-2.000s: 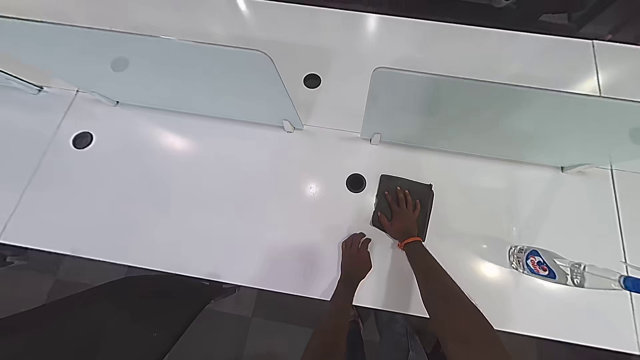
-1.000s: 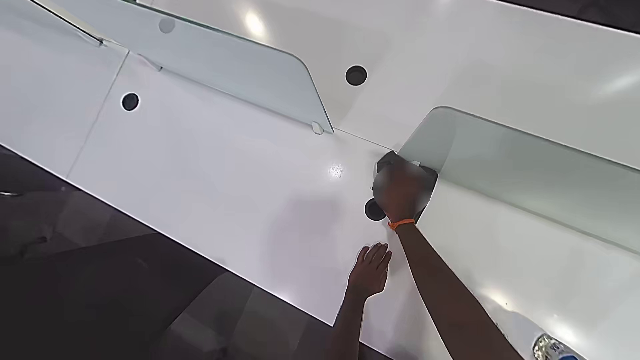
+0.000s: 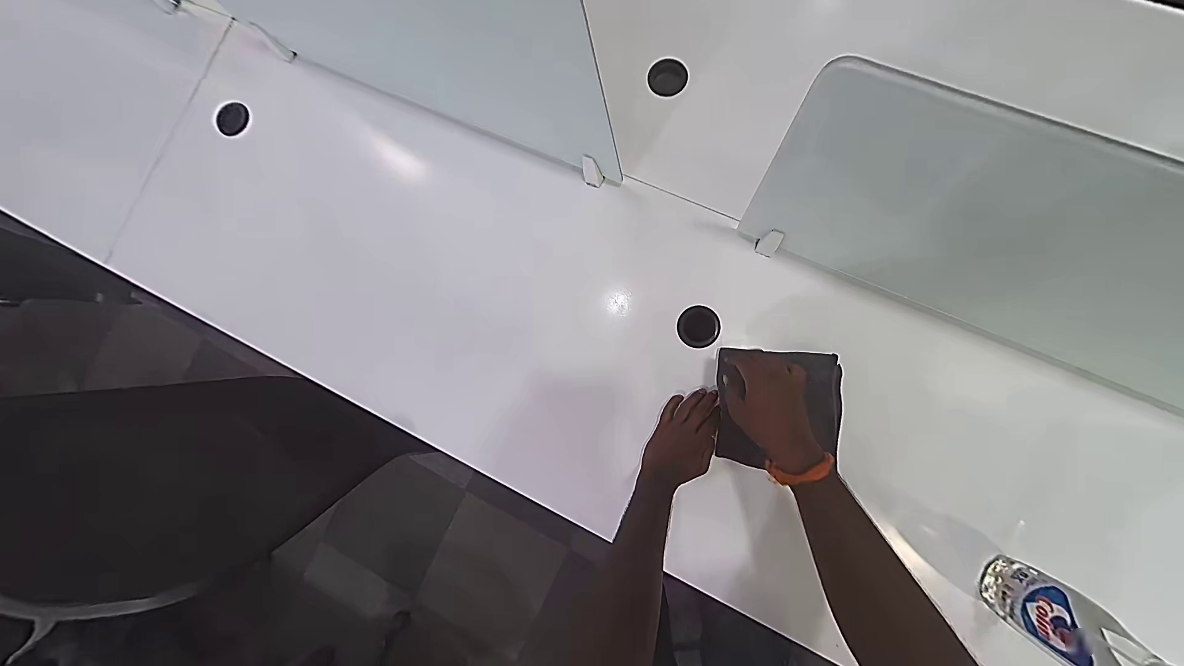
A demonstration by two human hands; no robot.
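A dark folded cloth (image 3: 823,393) lies on the white desk (image 3: 444,305), just below a round black cable grommet (image 3: 698,326). My right hand (image 3: 777,402), with an orange band at the wrist, is on the cloth with its fingers curled, gripping part of it. Beside the cloth's left edge, my left hand (image 3: 683,435) rests with its fingers near or against it; whether it pinches the edge cannot be told. At the lower right stands or lies a clear bottle (image 3: 1041,606) with a blue, white and red label, partly cut off by the frame.
Two frosted glass dividers (image 3: 444,65), (image 3: 971,213) are fixed along the desk by small clips (image 3: 770,242). More black grommets (image 3: 668,77), (image 3: 232,118) sit in the desktop. A dark chair (image 3: 166,472) stands on the checkered floor below the desk's front edge.
The cloth and my right hand have come down from beside the right divider's end to below the grommet. My left hand, apart from the cloth before, is now at its left edge.
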